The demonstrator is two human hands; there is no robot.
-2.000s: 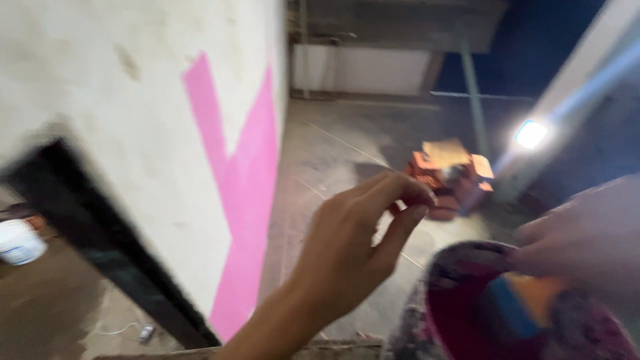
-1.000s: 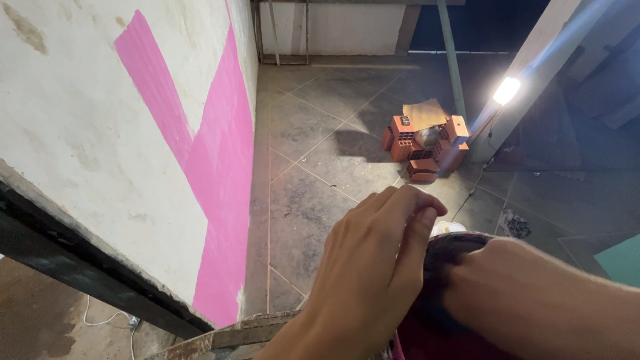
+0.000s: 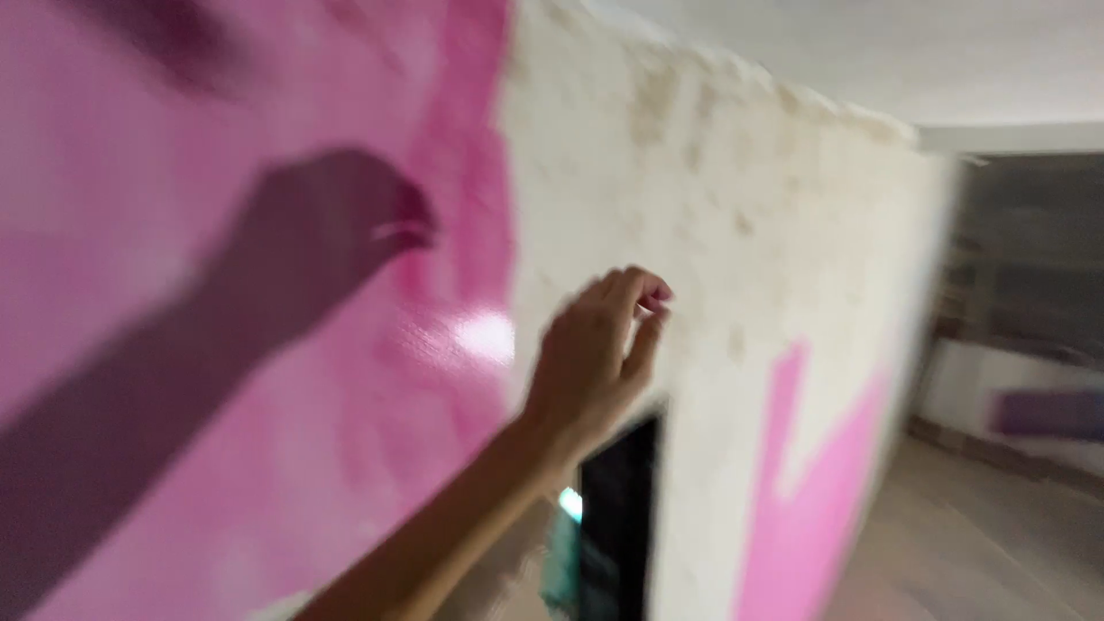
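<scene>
My left hand point(image 3: 595, 354) is raised in front of the wall point(image 3: 630, 198), its fingers curled and the thumb near the fingertips. Whether anything thin is between them cannot be told through the blur. Glossy pink paint point(image 3: 362, 362) covers the wall to the left and bears the shadow of an arm and hand. Bare, stained off-white wall lies behind and to the right of the hand. Farther right is a forked pink painted patch point(image 3: 776, 535). My right hand is out of view.
Below my left hand, a dark upright post point(image 3: 621, 517) stands beside a teal thing point(image 3: 561, 561). At the right are the floor point(image 3: 949, 535) and a low pale wall point(image 3: 957, 388) with a dark purple blurred shape point(image 3: 1048, 414). The ceiling point(image 3: 992, 69) shows at the top right.
The view has swung up and left to the pink wall. My right hand, near the bucket earlier, has left the view, as have the bucket, bricks and lamp.
</scene>
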